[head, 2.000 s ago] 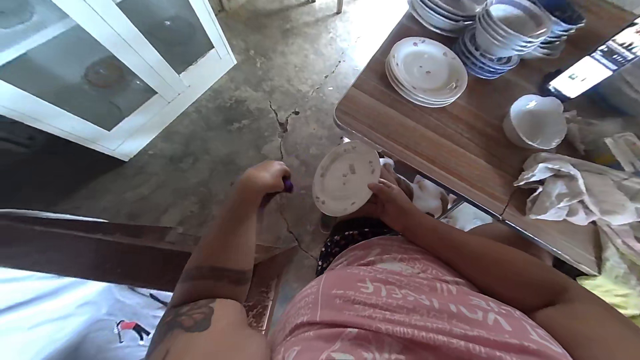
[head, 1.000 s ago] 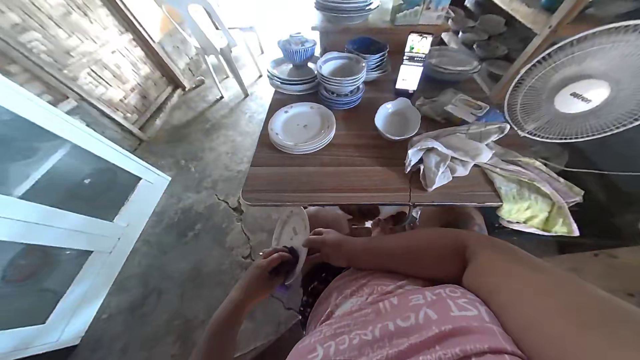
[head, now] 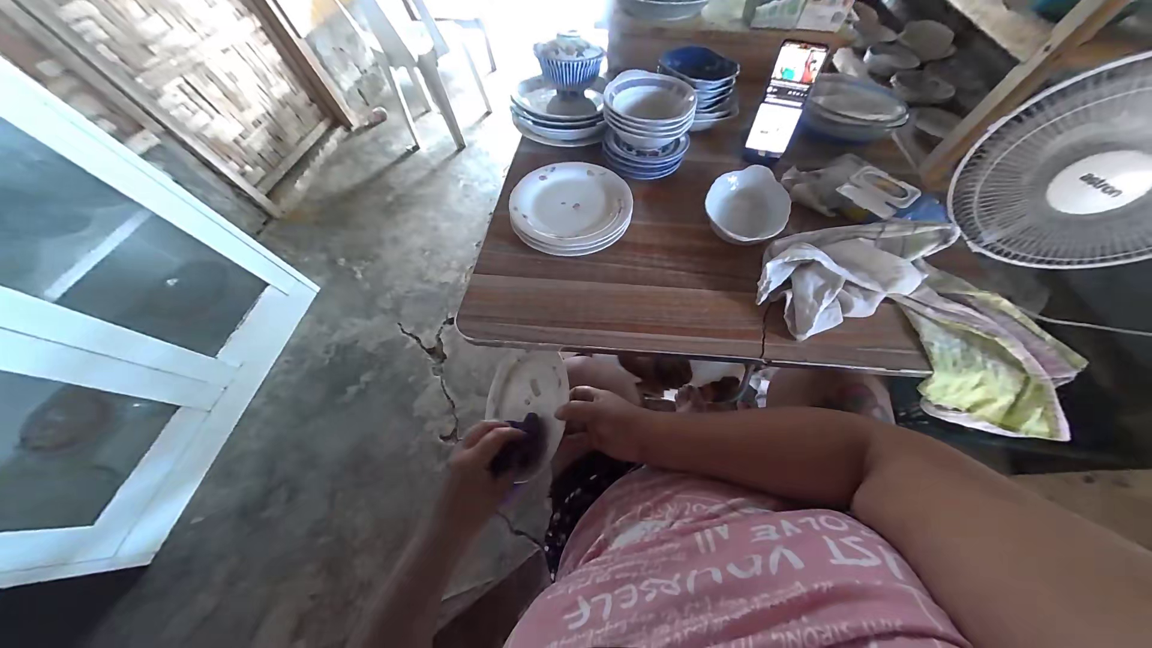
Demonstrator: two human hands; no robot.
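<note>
Below the table's front edge, my right hand holds the edge of a white patterned plate, which is tilted steeply. My left hand grips a dark purple cloth or scrubber against the plate's face. Part of the plate's lower side is hidden behind the cloth and fingers. On the wooden table sits a stack of several similar white plates.
Behind that stack are piled bowls and a blue-striped bowl. A white scalloped bowl, a phone, rumpled cloths and a fan are to the right. A white glass-paned cabinet door stands left.
The view has swung strongly toward the table and fan. My left hand, apart from the plate two seconds ago, has come to it with the purple cloth. My right hand still holds the plate.
</note>
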